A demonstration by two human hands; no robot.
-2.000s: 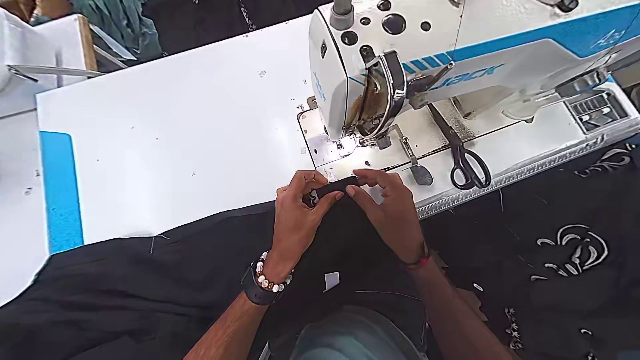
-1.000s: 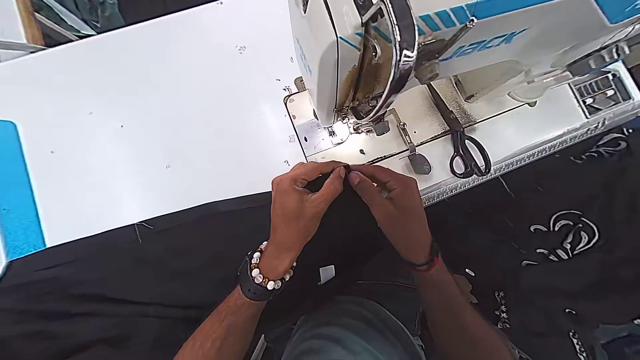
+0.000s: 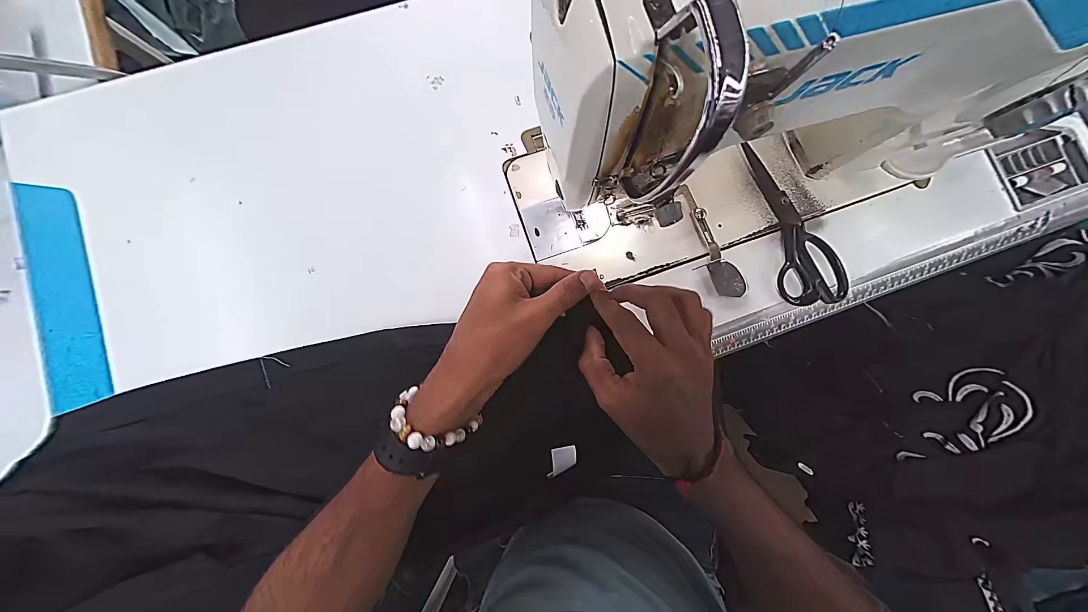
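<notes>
My left hand (image 3: 510,327) pinches the edge of a black fabric (image 3: 340,374) between thumb and forefinger, at the front edge of the sewing table. Close beside it, my right hand (image 3: 659,365) touches the same spot with its forefinger, the thumb held apart; whether it grips the cloth is hard to tell. Just beyond the fingers are the lit needle plate (image 3: 552,225) and the head of a white and blue Jack sewing machine (image 3: 586,102). The fabric hangs from the table over my lap.
Black-handled scissors (image 3: 795,246) lie on the machine bed, right of a metal guide with a dark pad (image 3: 727,278). A measuring scale (image 3: 867,289) runs along the table's front edge. Black cloth with white patterns (image 3: 977,416) lies at the right. A small white tag (image 3: 563,460) rests on the dark fabric.
My right thumb has come away from the fabric edge and its fingers have spread a little. My left hand keeps its pinch near the same place.
</notes>
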